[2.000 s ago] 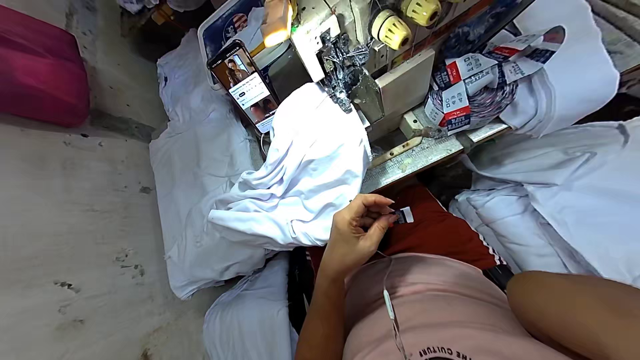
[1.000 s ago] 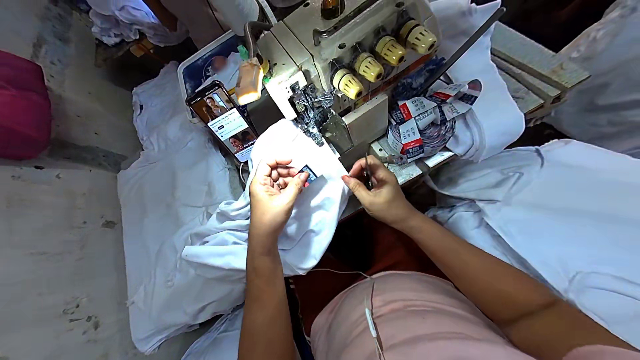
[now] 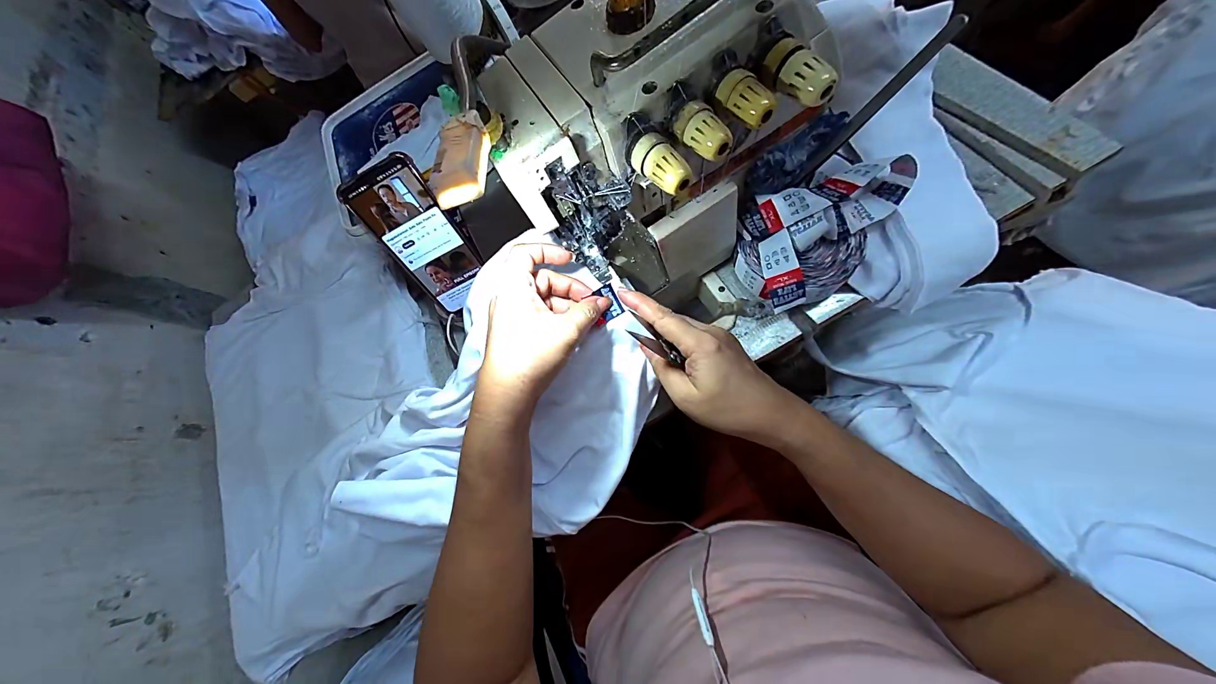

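Note:
Between the fingertips of my left hand (image 3: 541,313) is a small dark blue garment label (image 3: 609,302) with a bit of red, held near the machine's needle area. My right hand (image 3: 712,375) grips small dark thread snips (image 3: 660,346), whose metal blade shows just below the label. Its index fingertip is at the label's right edge. White fabric (image 3: 589,427) lies under both hands and runs up to the overlock sewing machine (image 3: 560,85). Dark lint or thread clings around the presser foot (image 3: 594,214). Whether the blades touch the label is unclear.
A smartphone (image 3: 418,233) with a lit screen leans left of the machine. Yellow tension dials (image 3: 703,128) line its front. A bundle of labels (image 3: 807,237) lies right of it. White garments are piled left (image 3: 313,427) and right (image 3: 1073,408). An earphone cable (image 3: 701,616) hangs over my lap.
My left hand has moved from over my lap to beside the presser foot. My right hand has come into view and moved close to it, with the snips now visible. The view has shifted.

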